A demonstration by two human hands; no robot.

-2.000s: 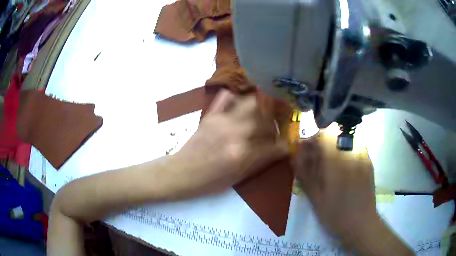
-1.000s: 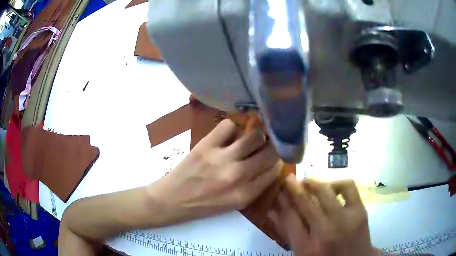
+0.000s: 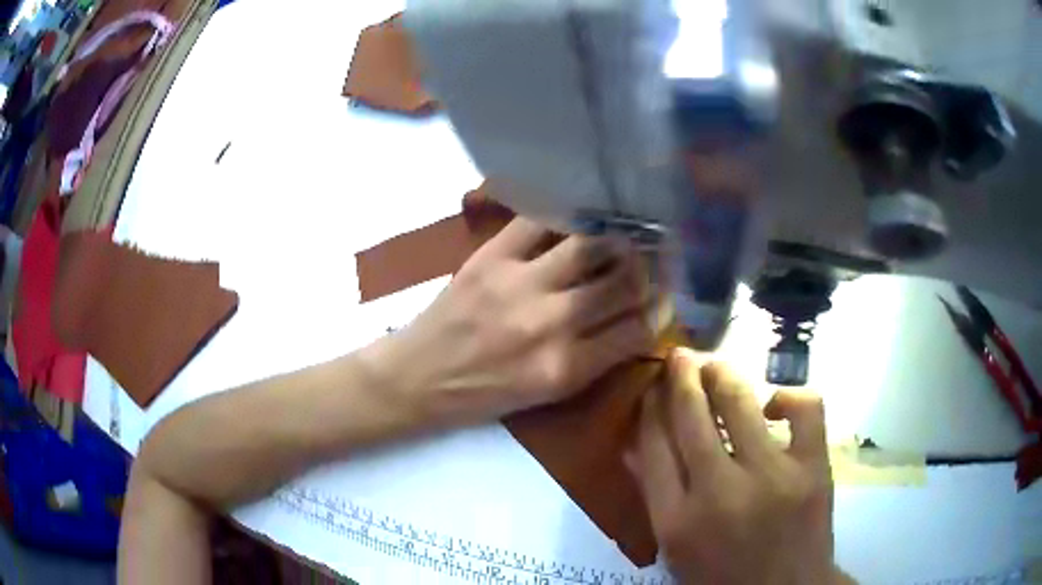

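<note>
A rust-brown fabric piece (image 3: 588, 457) lies under both hands at the sewing machine head (image 3: 537, 103), its pointed end towards the near table edge. My left hand (image 3: 537, 320) presses on the fabric with bent fingers, left of the needle area. My right hand (image 3: 737, 469) rests on the fabric's right edge, fingertips close to the left hand's. The needle and presser foot are hidden behind the machine head and fingers. A narrow rust-brown strip (image 3: 411, 258) sticks out left of my left hand.
A notched rust-brown piece (image 3: 149, 314) lies at the left table edge. Another brown piece (image 3: 389, 69) lies at the top, partly behind the machine head. Red-handled snips (image 3: 996, 352) lie at right. Masking tape (image 3: 891, 466) and a printed tape measure (image 3: 423, 546) are nearer.
The view has shifted. My right hand has come in beside my left at the fabric, and the fabric's pointed end is now partly under it. My left hand stays on the fabric.
</note>
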